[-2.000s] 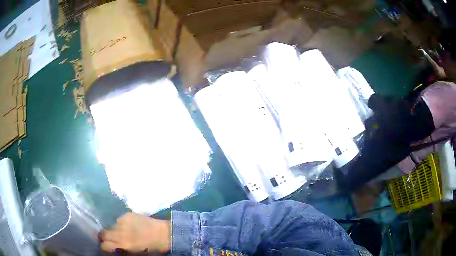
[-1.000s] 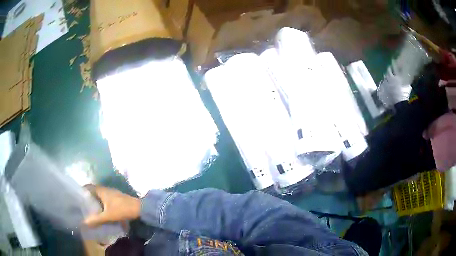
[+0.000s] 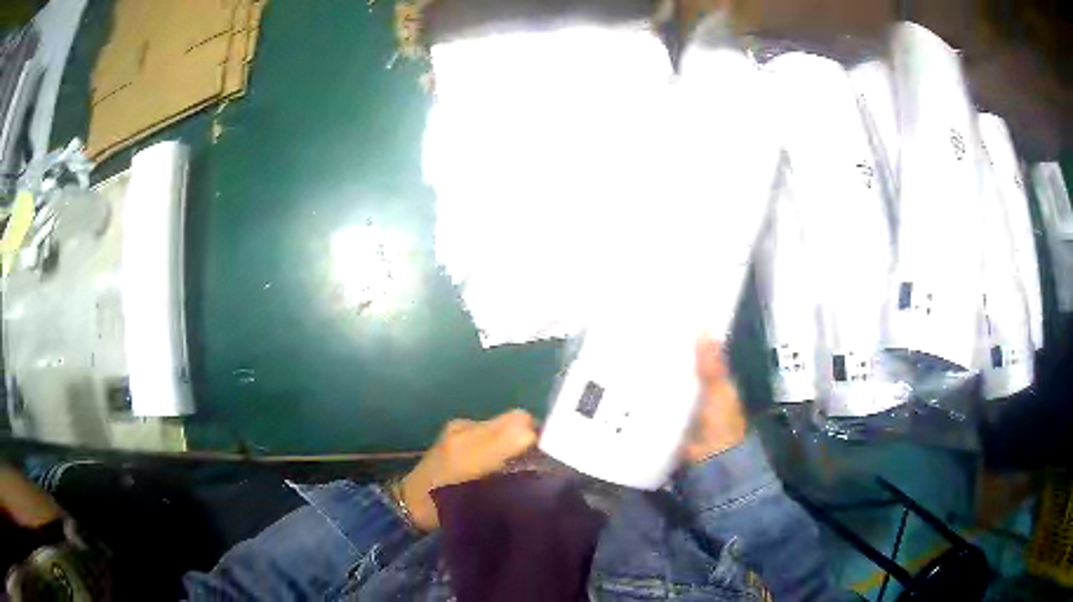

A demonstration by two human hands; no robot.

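A white unit (image 3: 641, 394), with a small dark square near its close end, lies tilted in front of me over the right edge of the poly bag stack (image 3: 530, 176). Its far part is lost in glare. My right hand (image 3: 715, 406) grips its right side near the close end. My left hand (image 3: 482, 459) is curled at its near left corner; whether it pinches the unit or film cannot be told. Film around this unit is not clear in the glare. Bagged units (image 3: 824, 235) lie side by side at the right, with crinkled film at their near ends.
Another white unit (image 3: 159, 282) lies at the left beside a pale panel (image 3: 65, 318) with clutter. Flattened cardboard (image 3: 177, 65) is at the far left of the green bench. A dark stool (image 3: 947, 570) and a yellow crate (image 3: 1051, 529) stand low at the right.
The view has swung left. My right hand has come back from the left side, and a unit is now in front of me beside the bag row. My left hand has come into clear view.
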